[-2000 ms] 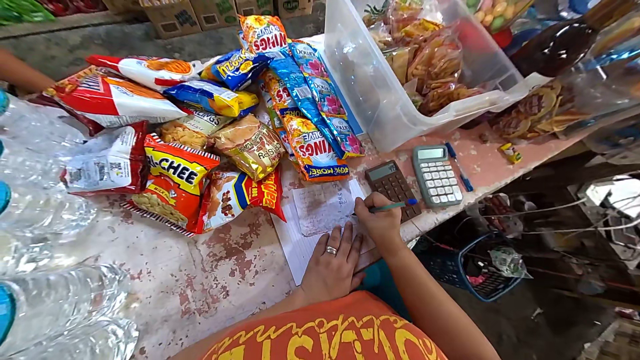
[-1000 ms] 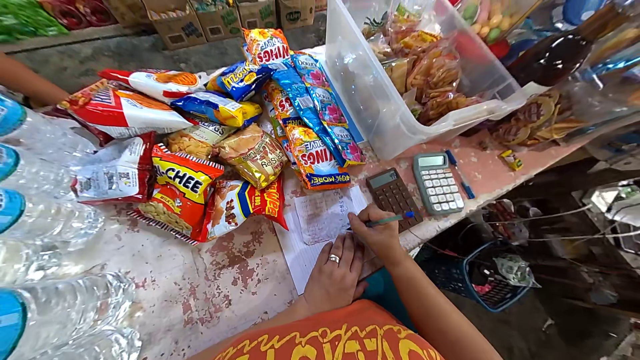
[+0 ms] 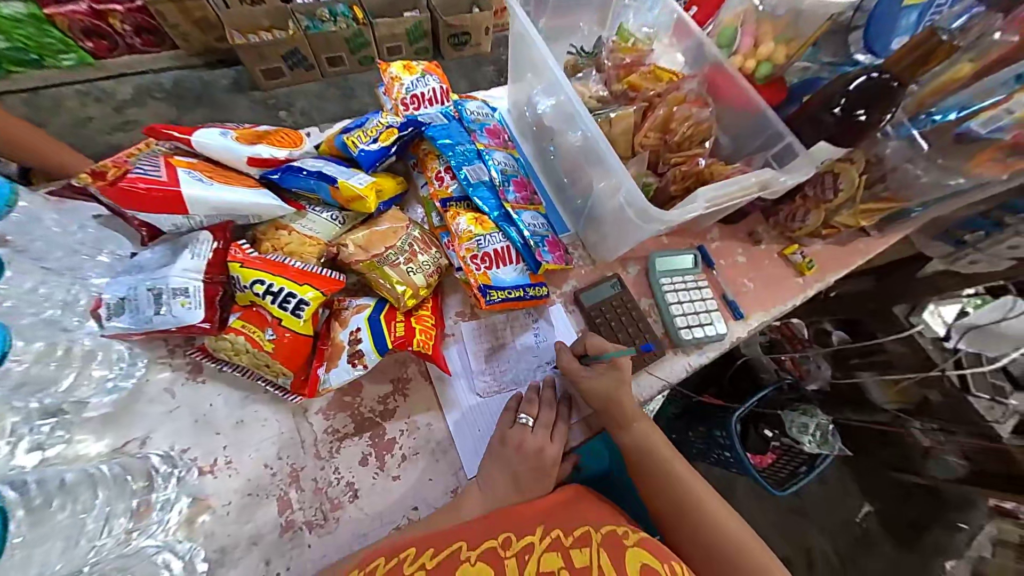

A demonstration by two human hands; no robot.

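Observation:
My right hand [image 3: 598, 376] holds a blue-capped pen [image 3: 616, 355], its tip low on a small handwritten slip of paper [image 3: 500, 352]. That slip lies on larger lined white sheets [image 3: 464, 432]. Flat on the sheets, just below the slip, rests my left hand [image 3: 528, 440], with a ring on one finger. A brown calculator [image 3: 618, 320] sits just beyond the right hand, beside a light grey calculator [image 3: 686, 298] and a blue pen [image 3: 720, 282]. Snack bags, among them a red and yellow one [image 3: 276, 316], and detergent sachets [image 3: 492, 256] are heaped up and left of the paper.
Plastic water bottles [image 3: 72, 344] line the left side of the worn painted table [image 3: 344, 456]. A translucent bin [image 3: 584, 192] of packed snacks stands at the back right. A blue basket [image 3: 744, 448] is below the table's right edge. Another person's arm [image 3: 40, 144] shows at the far left.
The right hand with the pen stays at the slip, having shifted slightly lower on it since two seconds ago. The left hand remains on the paper.

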